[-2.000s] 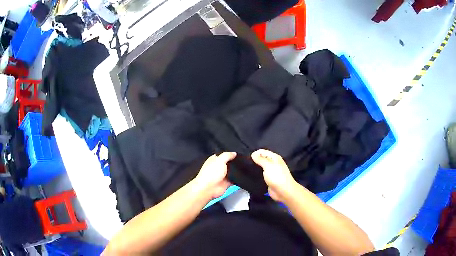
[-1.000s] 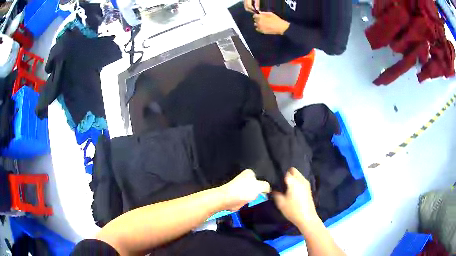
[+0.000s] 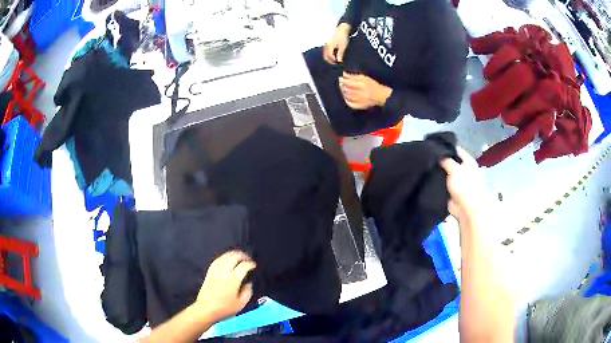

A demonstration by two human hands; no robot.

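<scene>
Black garment panels (image 3: 191, 244) lie spread on the dark-topped white table in front of me. My left hand (image 3: 231, 281) rests on their lower part with curled fingers; whether it pinches cloth cannot be told. My right hand (image 3: 462, 177) is raised at the right and grips the upper edge of a bunched black garment (image 3: 405, 184). That garment hangs over the blue bin (image 3: 440, 258), which holds more black cloth.
A seated person in a black top (image 3: 419, 60) is beyond the table on a red stool (image 3: 358, 151). Dark red pieces (image 3: 529, 87) lie at the upper right. A black and teal garment (image 3: 100, 120) lies at the left. Yellow-black tape (image 3: 559, 201) marks the floor.
My right hand has moved up and right, lifting a black garment near the bin. My left hand has moved left over the panels. The seated person shows more fully.
</scene>
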